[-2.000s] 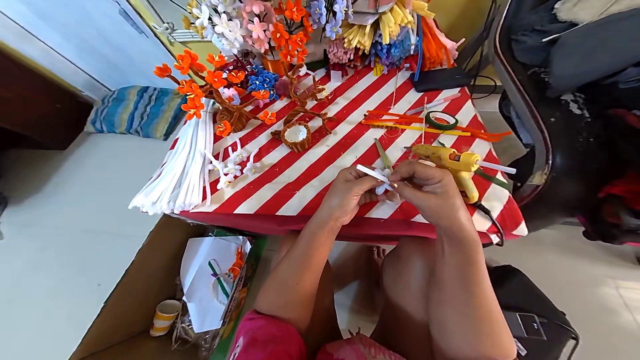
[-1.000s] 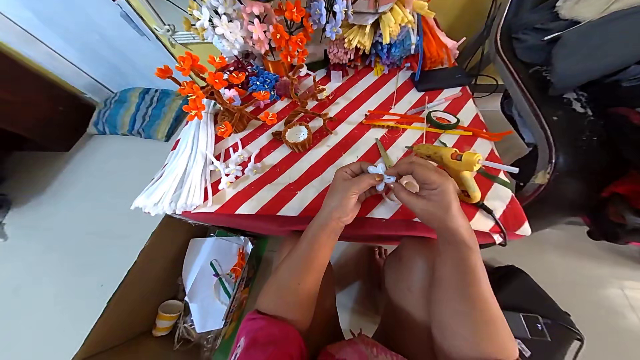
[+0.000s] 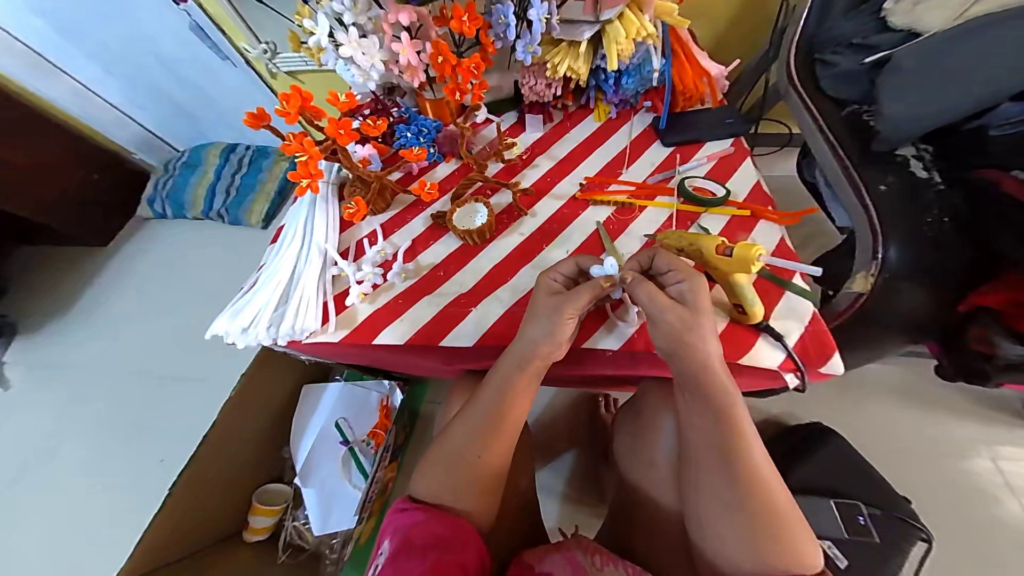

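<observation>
Over the front of the striped table, my left hand [image 3: 564,304] and my right hand [image 3: 672,300] pinch a small white pipe-cleaner flower [image 3: 606,270] between them, with the fingertips nearly meeting. Scissors [image 3: 611,246] lie just behind the flower, their blades pointing away and their handles partly hidden by my hands. Right of my right hand lies a yellow hot glue gun [image 3: 724,260] with a glue stick in its back end. Finished small white flowers [image 3: 370,272] rest at the left, beside a bundle of white pipe cleaners [image 3: 288,272].
A brown pipe-cleaner pot with a white filling [image 3: 470,216] stands mid-table. Green floral tape [image 3: 703,191] lies on orange and yellow pipe cleaners [image 3: 668,202]. Orange flowers [image 3: 308,148] rise at the back left. A cardboard box [image 3: 200,456] holding paper and a cup is below left.
Two seconds ago a straight white piece lay across my fingers; now rounded white petals show between them. Both hands stay in about the same place.
</observation>
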